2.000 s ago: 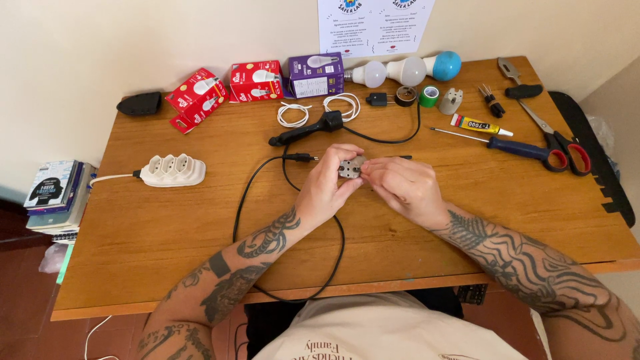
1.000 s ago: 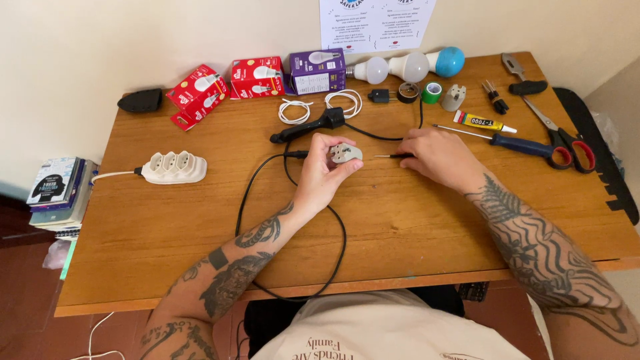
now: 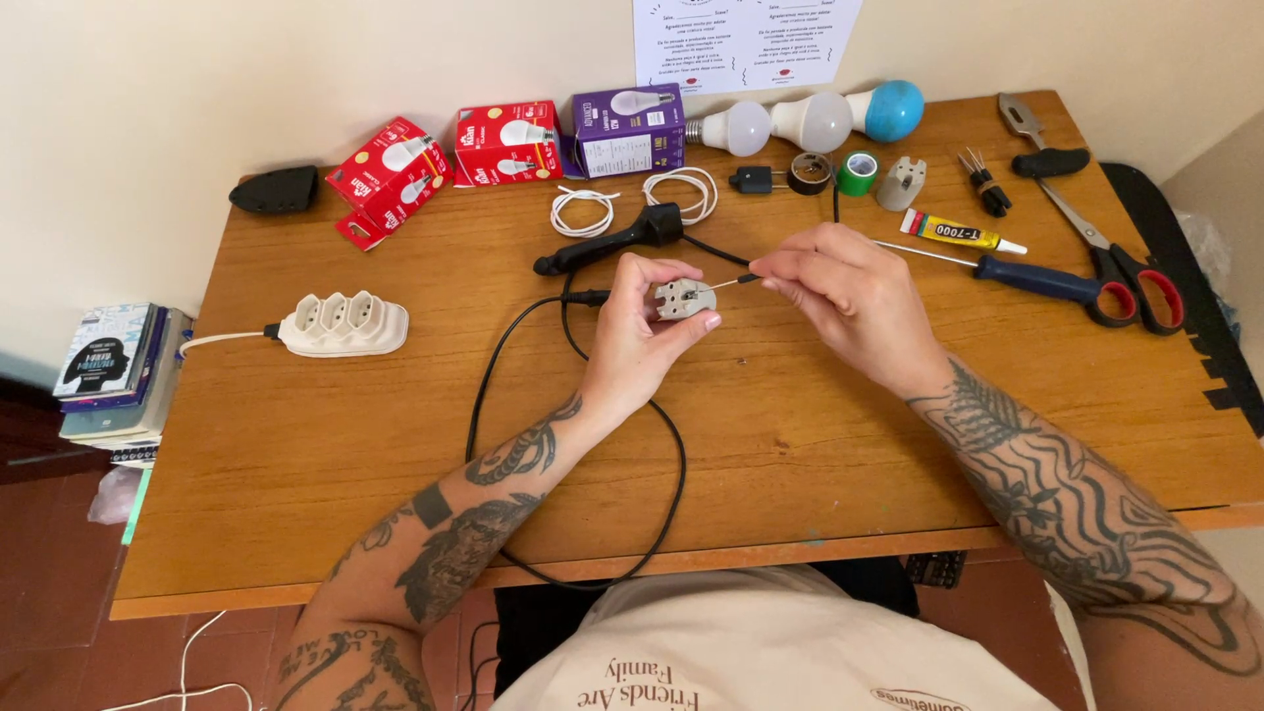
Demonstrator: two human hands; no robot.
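Observation:
My left hand holds a grey lamp socket between thumb and fingers, its slotted end turned up toward the camera. In my right hand is a thin screwdriver with a dark handle end, pinched between thumb and fingertips. Its slim metal shaft reaches left to the socket, and the tip is at the opening in the socket's face. Just behind my left hand lie a black soldering iron and a black cable, which loops toward the table's front edge. A similar grey socket stands farther back.
A white power strip lies at left. Bulb boxes, bulbs, white wire coils and green tape line the back. At right are a glue tube, a blue-handled screwdriver, scissors and a black-handled knife.
My right hand first was at the socket, then moved right with the thin screwdriver apart from it. Now the screwdriver's tip is back at the socket, which my left hand still holds.

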